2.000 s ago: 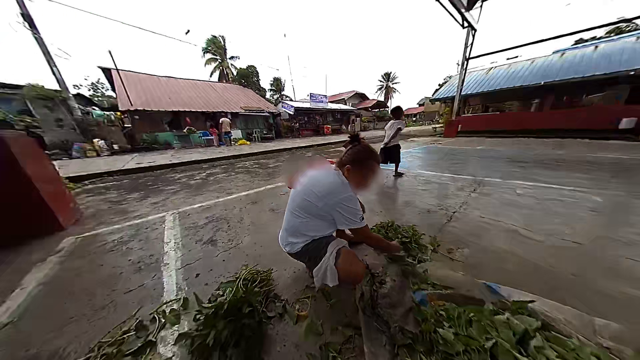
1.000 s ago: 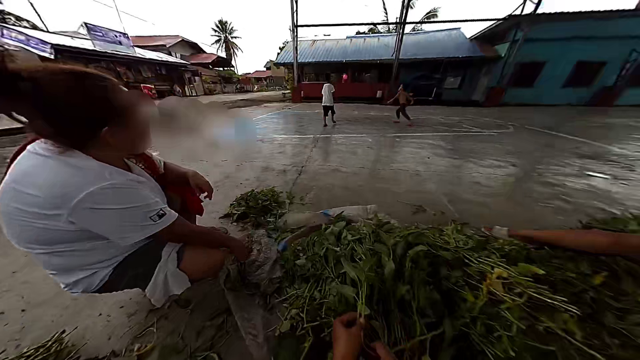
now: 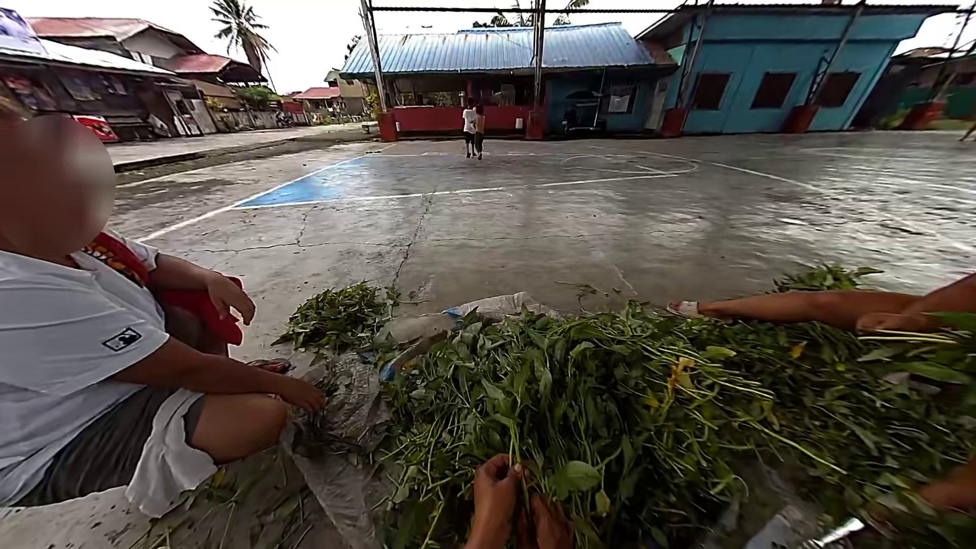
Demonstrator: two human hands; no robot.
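A wide heap of leafy green stems (image 3: 602, 381) lies in front of me on sacking. At the bottom middle, my left hand (image 3: 494, 496) pinches a few upright green stems (image 3: 515, 450) between thumb and fingers. My right hand (image 3: 547, 522) is close beside it, low at the frame's edge and partly covered by leaves; its fingers are at the lower part of the stems, and whether they grip cannot be seen. A smaller pile of leafy stems (image 3: 335, 316) sits beyond the heap, to the left.
A person in a white shirt (image 3: 69, 343) squats at the left, a hand near the sacking (image 3: 343, 488). Another person's leg (image 3: 801, 306) and hands reach in from the right, by a metal blade (image 3: 835, 531). Two people stand far off on the concrete court (image 3: 496, 229).
The view has swung right since two seconds ago. Both my hands are now higher in view at the heap, with stems in the left. The two distant people are now side by side.
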